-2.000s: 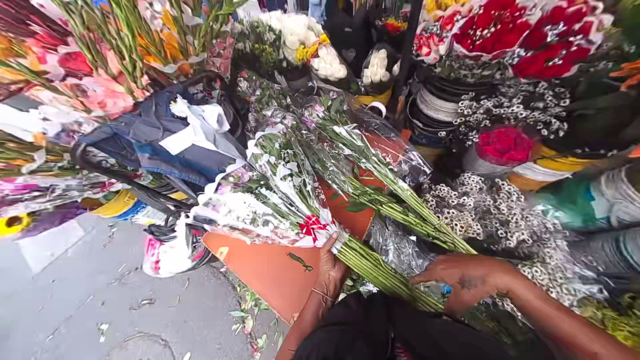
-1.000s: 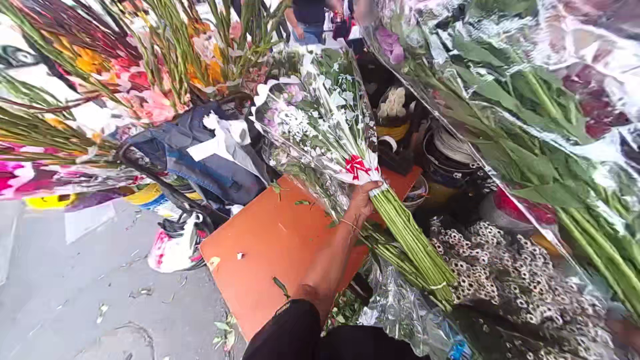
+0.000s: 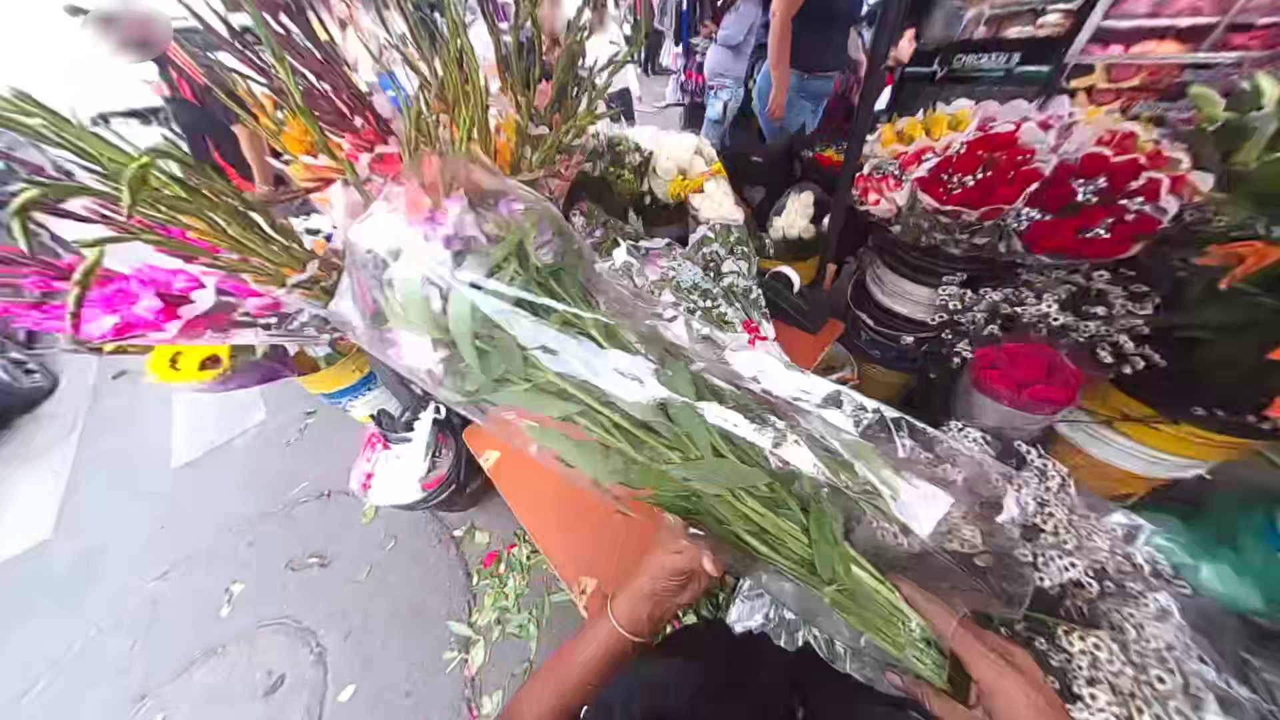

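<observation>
A large bunch of long-stemmed flowers in clear plastic wrap (image 3: 640,430) slants across the head view, blossoms at upper left and stem ends at lower right. My right hand (image 3: 985,650) is closed round the stem ends. Against the lower edge of the wrap, near the middle of the stems, lies my left hand (image 3: 672,578), its fingers curled; whether it grips the bunch is hard to tell. Beneath is an orange board (image 3: 560,510), partly covered. Behind the wrap, the smaller bouquet with a red bow (image 3: 753,332) lies on the board's far part.
Buckets of red bouquets (image 3: 980,175) and a pink bunch (image 3: 1025,378) stand at right, above small white flowers (image 3: 1090,560). Tall gladiolus stems (image 3: 470,80) rise at upper left. A bucket with a white bag (image 3: 405,465) stands on the pavement. People stand behind.
The large wrapped bunch, at the right one second ago, now lies across the middle in front of me. My left hand has let go of the red-bowed bouquet, and my right hand is back in view.
</observation>
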